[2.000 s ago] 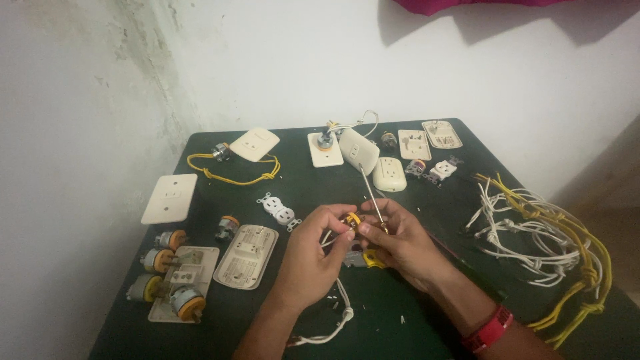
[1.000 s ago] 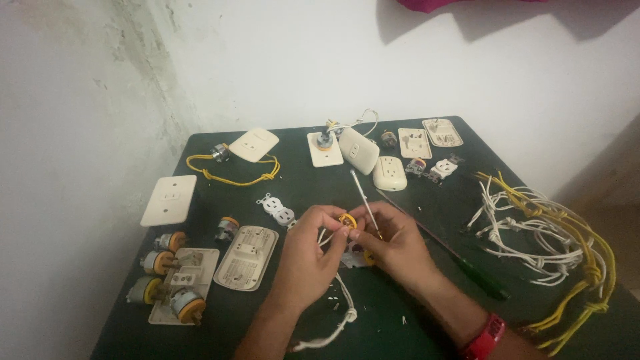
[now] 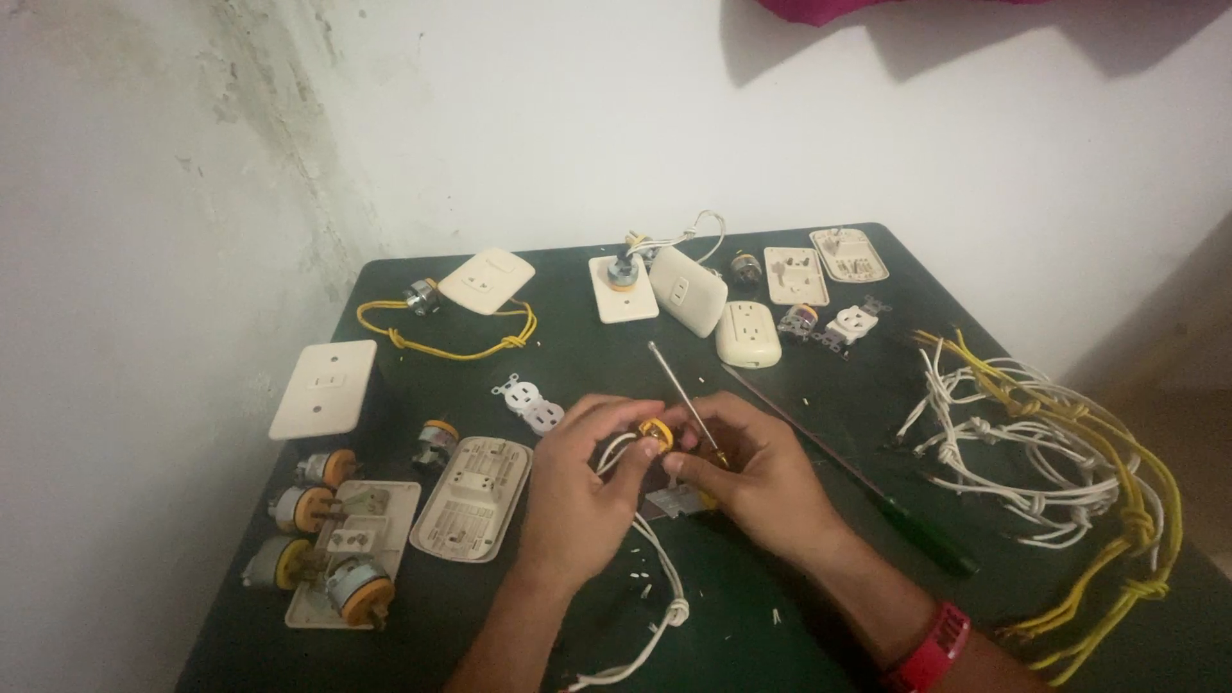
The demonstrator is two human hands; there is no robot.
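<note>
Between the fingers of my left hand (image 3: 589,491) is a small yellow-rimmed electrical plug part (image 3: 656,433), raised above the table's middle. A knotted white wire (image 3: 674,577) runs by the same hand and trails toward the front edge. My right hand (image 3: 760,472) holds a thin screwdriver (image 3: 681,377), its metal shaft slanting up and left; its fingertips are close to the plug part. Beneath the hands a grey and yellow object (image 3: 677,502) is partly hidden. A white duplex receptacle (image 3: 532,404) lies left of my left hand.
A long green-handled screwdriver (image 3: 924,539) lies at right, beside knotted white and yellow wires (image 3: 1039,423). Several plugs (image 3: 303,507) and an outlet cover (image 3: 472,500) are at left. Wall plates (image 3: 626,303), a cream outlet box (image 3: 748,335) and a yellow wire loop (image 3: 433,348) lie farther back.
The thin screwdriver's shaft, more upright two seconds ago, now slants further left. Both hands stay at the table's middle around the plug part.
</note>
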